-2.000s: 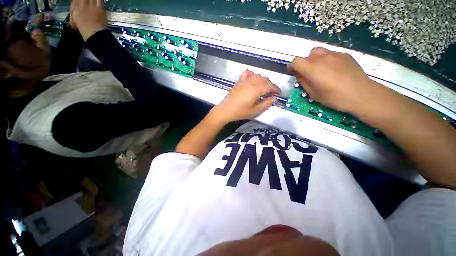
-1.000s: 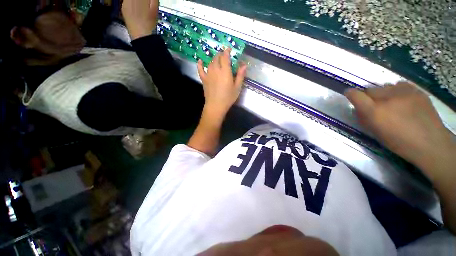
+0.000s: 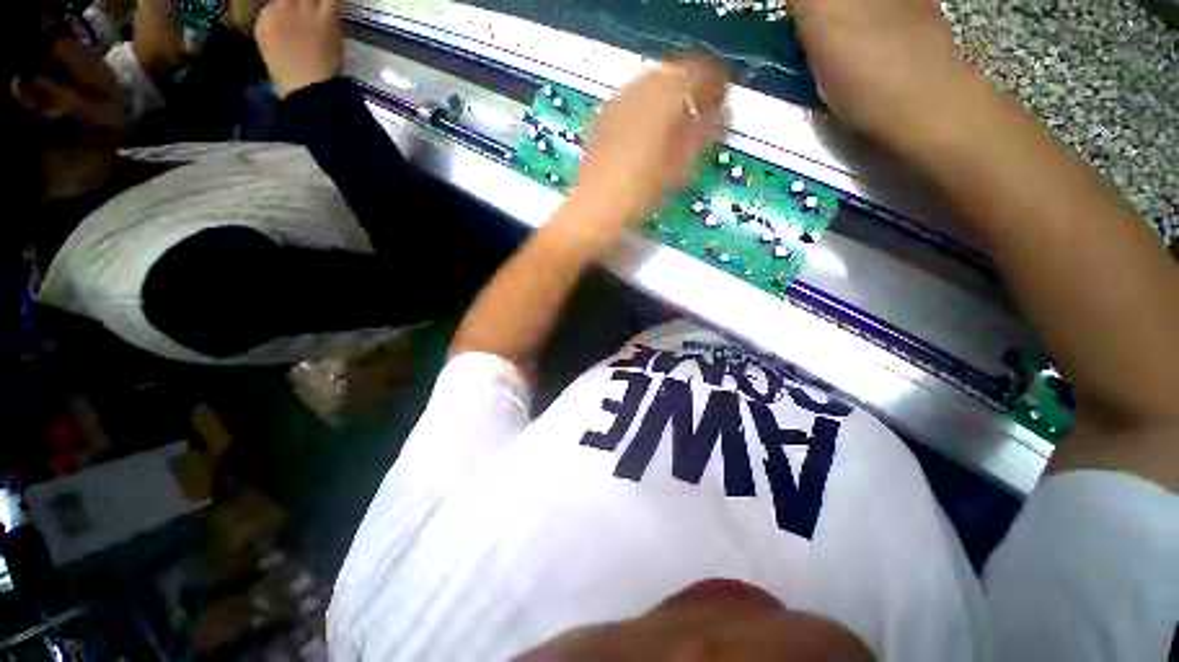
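Observation:
A green printed circuit board [image 3: 743, 217] dotted with small white-topped parts lies between the conveyor rails in front of me. My left hand [image 3: 653, 136] is above the board and hides its middle. The hand is blurred, and I cannot tell whether its fingers hold anything. My right hand [image 3: 866, 52] reaches to the top edge of the picture, by the pile of pale loose components [image 3: 1080, 91]. Its fingers are cut off or hidden.
The near metal rail [image 3: 724, 291] runs diagonally below the board. Part of another green board [image 3: 1045, 404] shows at the right, under my right forearm. A neighbouring worker in a pale vest [image 3: 97, 259] sits at the left, with a hand [image 3: 300, 45] by the rail.
The board has moved right along the rails to lie in front of me. My left hand has moved right and up with it. My right hand has moved from over the rail up to the pile.

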